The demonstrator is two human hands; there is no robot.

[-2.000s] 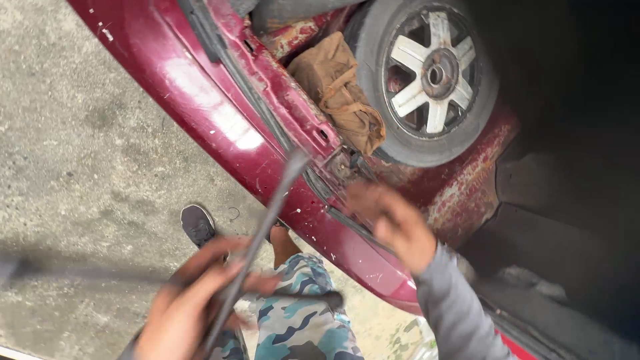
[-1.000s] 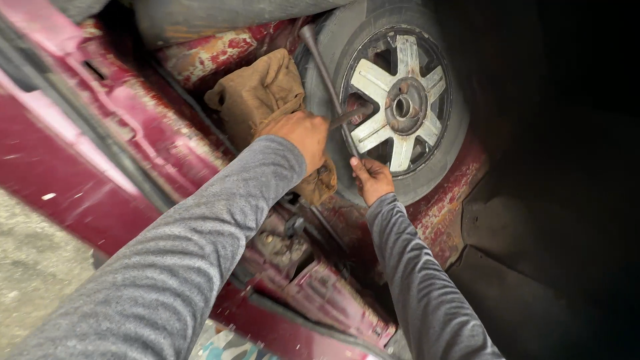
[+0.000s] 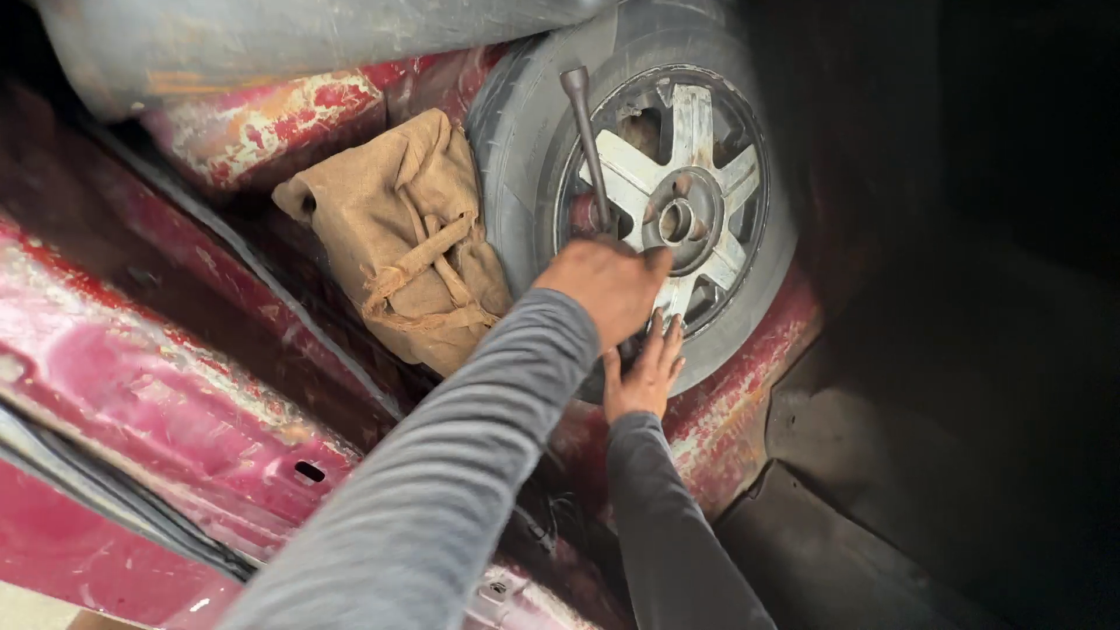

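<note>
My left hand (image 3: pixel 608 289) is closed around a metal lug wrench (image 3: pixel 589 140), whose socket end points up over the tyre sidewall and rim edge; the rest of the wrench is hidden by the hand. Just below it, my right hand (image 3: pixel 646 372) lies with its fingers spread at the lower edge of the wheel, holding nothing visible. The wheel (image 3: pixel 691 131) has a worn silver spoked rim and a tyre (image 3: pixel 516 166), and lies in the car's boot. A folded brown cloth bag (image 3: pixel 385 219) with tied straps sits against the tyre's left side.
A large grey cylinder (image 3: pixel 306 44) crosses the top left. The rusted red boot sill (image 3: pixel 157 367) and its rubber seal (image 3: pixel 122 490) run diagonally at the lower left. Dark lining (image 3: pixel 875 525) covers the right side, and a scraped red panel (image 3: pixel 744 394) borders the wheel.
Both hands have moved from outside the car to the wheel, the wrench along with them. My right hand, at the wrench one second ago, is now spread lower on the wheel. The view has moved closer.
</note>
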